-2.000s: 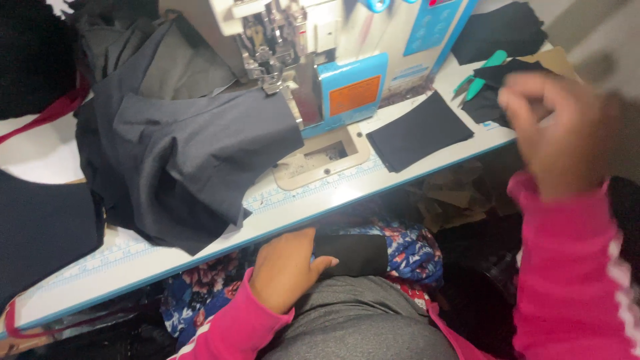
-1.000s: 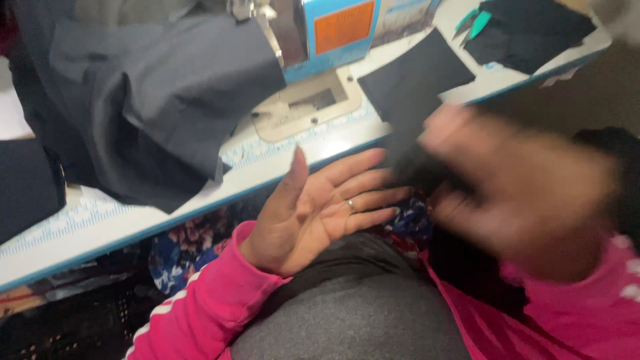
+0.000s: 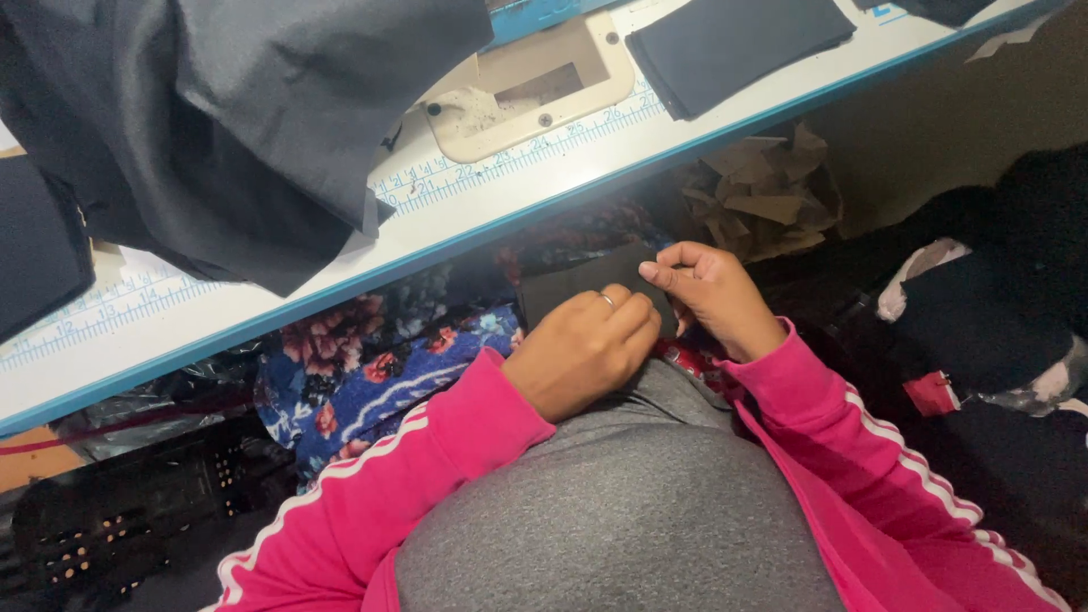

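Observation:
On my lap lies a dark fabric piece (image 3: 578,280). My left hand (image 3: 591,344), with a ring on one finger, rests palm down over it, its fingers bent; whether they grip the cloth is hidden. At the piece's right edge, my right hand (image 3: 710,293) pinches the cloth between thumb and forefinger. A stack of dark cut fabric (image 3: 739,51) lies on the sewing table beside the machine's cream-coloured plate (image 3: 544,93). Large dark fabric (image 3: 255,110) is draped over the table's left part and hangs slightly past the printed ruler.
The blue table edge (image 3: 408,285) runs diagonally just beyond my hands. Below it are floral cloth (image 3: 408,357) over my legs and a heap of paper scraps (image 3: 765,187). A perforated black object (image 3: 127,518) is at lower left, and dark material (image 3: 986,297) lies at right.
My right hand has come from near the green-handled snips on the table down to my lap. My left hand, palm up one second ago, is now turned down over the cloth. The view has tilted downward.

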